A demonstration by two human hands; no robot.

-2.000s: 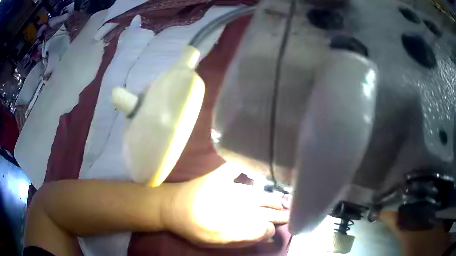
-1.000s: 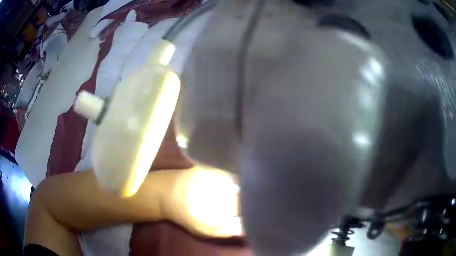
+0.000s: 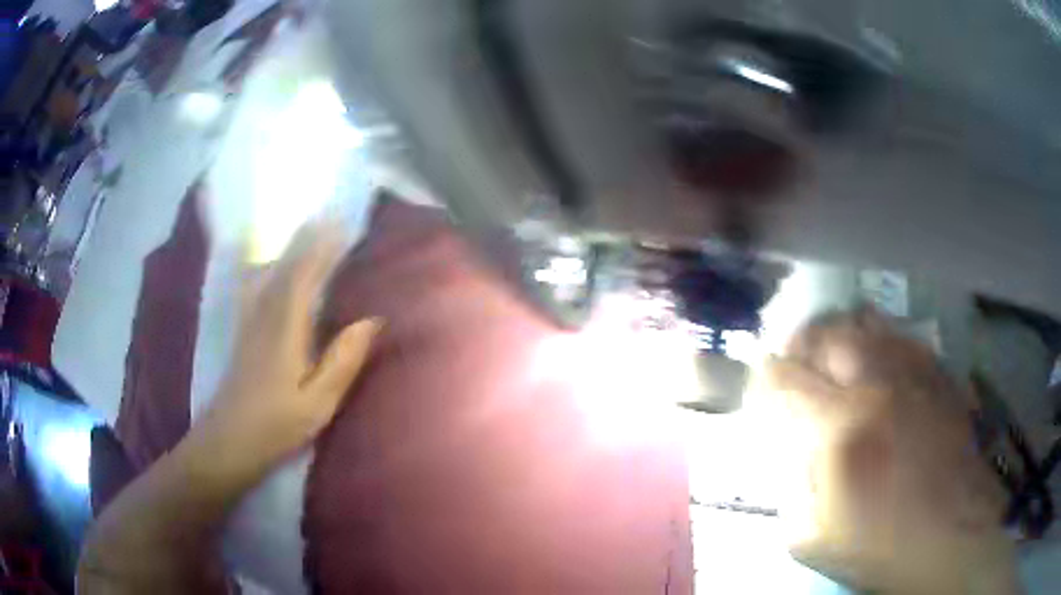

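Observation:
A maroon cloth panel (image 3: 465, 465) lies flat on the machine table in front of me. My left hand (image 3: 297, 337) is at its upper left edge, thumb apart from the fingers, palm down; its fingertips blur into the glare. My right hand (image 3: 867, 430) is right of the needle area, blurred, fingers curled; whether it holds anything is not clear. The machine head (image 3: 559, 140) leans over the top of the view. The presser foot and needle are lost in glare.
White interfacing pieces (image 3: 122, 279) and a maroon strip (image 3: 172, 337) lie at the left. Dark-handled snips (image 3: 1024, 477) lie at the far right. A marked strip (image 3: 733, 507) shows on the machine bed. Blurred clutter fills the upper left.
My left hand has moved from under the machine head to the left and up. My right hand has come into clear view. The view has shifted, and more maroon cloth shows.

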